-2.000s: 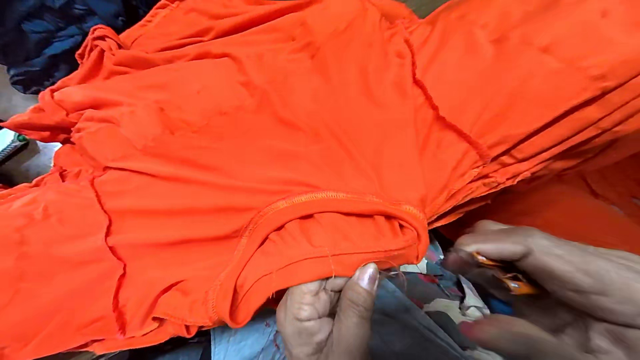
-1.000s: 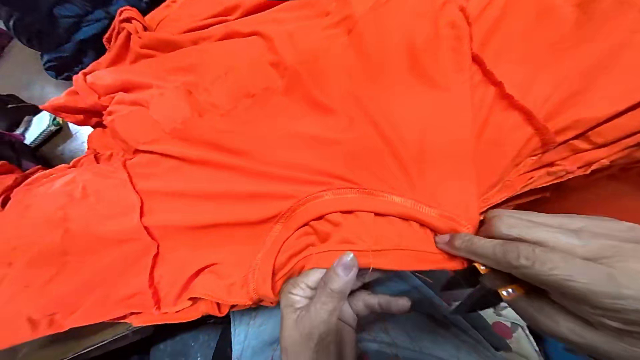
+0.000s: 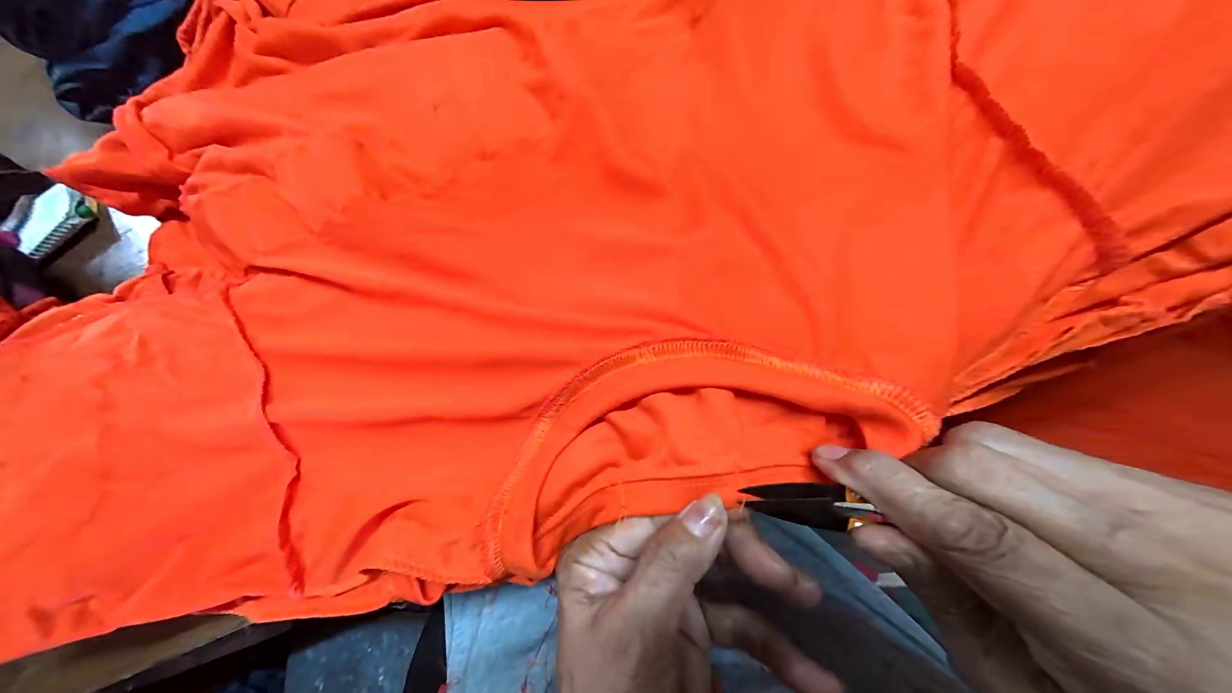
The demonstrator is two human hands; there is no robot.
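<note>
An orange knit garment (image 3: 616, 241), seams outward, spreads across most of the view, its round ribbed neckline (image 3: 664, 361) at the lower middle. My left hand (image 3: 654, 597) pinches the neckline's near edge between thumb and fingers. From the right, my right hand (image 3: 1020, 539) holds small thread snips (image 3: 804, 505) with dark pointed blades and orange parts. The blade tips lie at the neckline edge, just right of my left thumb, beside a fine loose thread. The handle is mostly hidden by my right fingers.
Dark cloth (image 3: 120, 58) lies at the upper left, above a small box-like object (image 3: 58, 226). Light blue fabric (image 3: 500, 626) shows below the garment. More orange cloth (image 3: 1136, 395) lies at the right.
The snips' blades, lower and partly hidden by my right hand a second ago, now show at the neckline edge beside my left thumb. My left hand keeps its hold there.
</note>
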